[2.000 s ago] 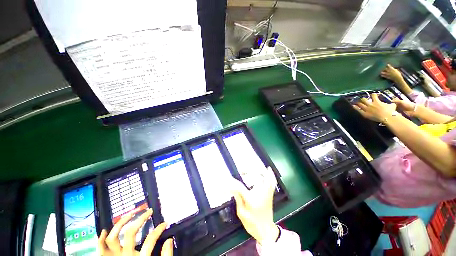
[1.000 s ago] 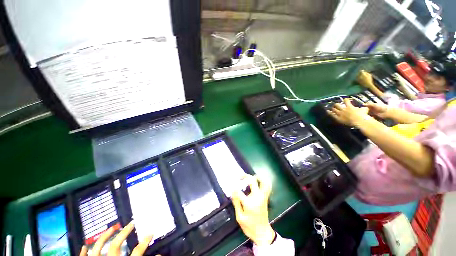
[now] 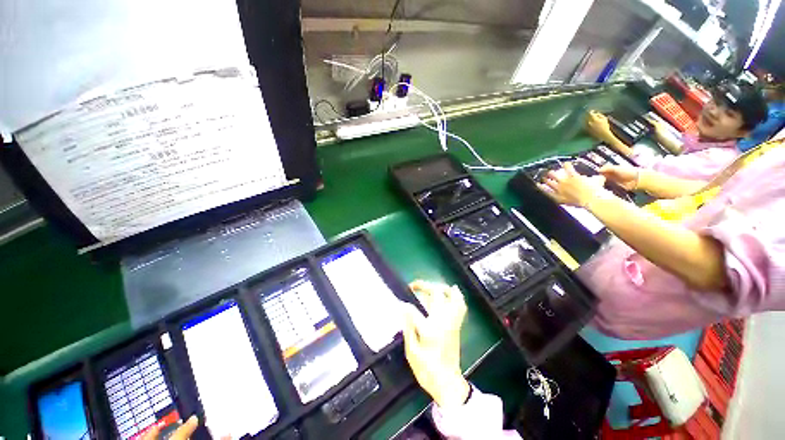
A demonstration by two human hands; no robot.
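A black phone tray [image 3: 250,288] holds a row of several phones with lit screens. The leftmost phone [image 3: 64,412] shows a blue screen, the second [image 3: 136,391] a grid, the middle one [image 3: 228,369] white with a blue bar. The fourth phone [image 3: 303,331] shows a grid with an orange bar, and the rightmost phone [image 3: 366,296] is white. My right hand [image 3: 435,339] is at the tray's right edge beside the rightmost phone; its fingertips are bent and I cannot tell if they hold anything. My left hand [image 3: 176,430] is mostly cut off at the bottom, fingertips over the second phone's lower end.
A second black tray [image 3: 482,288] with dark, glossy phones lies to the right. A test chart board [image 3: 155,155] stands behind, a clear plastic sheet [image 3: 219,253] at its foot. A power strip [image 3: 379,125] and white cables are at the back. Co-workers in pink sit at right.
The view has shifted right, so things sit further left. The fourth phone's screen went from white through partly dark to a grid with an orange bar. My left hand is now lower in view.
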